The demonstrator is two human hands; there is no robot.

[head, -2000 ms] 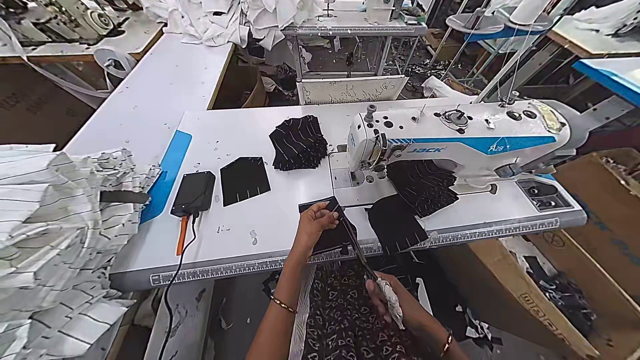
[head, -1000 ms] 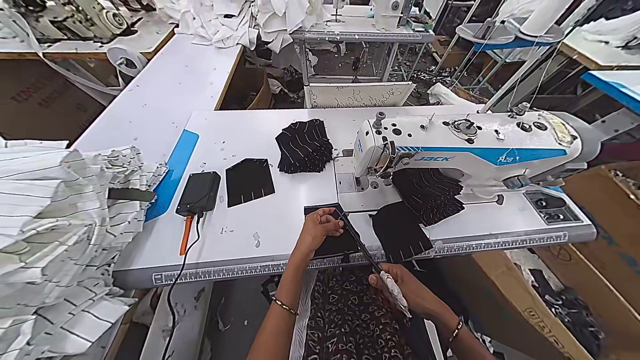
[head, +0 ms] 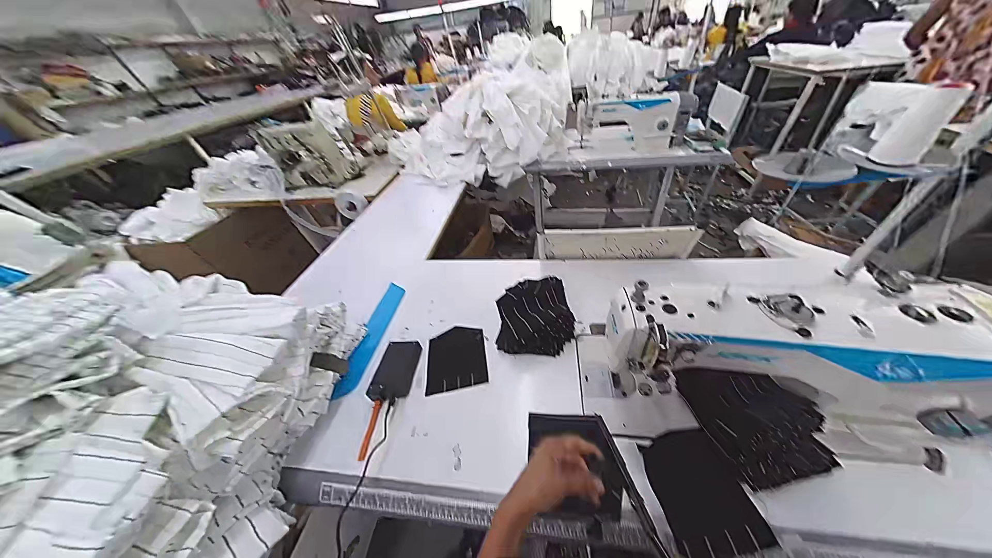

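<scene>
My left hand [head: 559,473], blurred, has its fingers bent over a black fabric piece [head: 542,426] at the table's front edge; whether it grips anything is unclear. My right hand is out of the frame. A narrow black strip [head: 632,484] slants down along that piece's right side. Further right lies another black fabric piece [head: 701,496]. Under the arm of the white and blue sewing machine [head: 814,333] is a stack of black pieces with light lines [head: 756,426]. A similar stack [head: 535,316] and a single black panel [head: 457,360] lie left of the needle area.
A black box with a cable [head: 395,370] and an orange stick [head: 370,431] lie on the white table [head: 480,449]. White striped fabric [head: 155,387] is heaped at the left. Behind stand more white fabric [head: 496,116] and another sewing machine [head: 635,120]. People are in the background.
The view has tilted up. My right hand, seen earlier holding something white by the table's front edge, has left the frame. My left hand's fingers have moved from the black piece's top edge onto its middle.
</scene>
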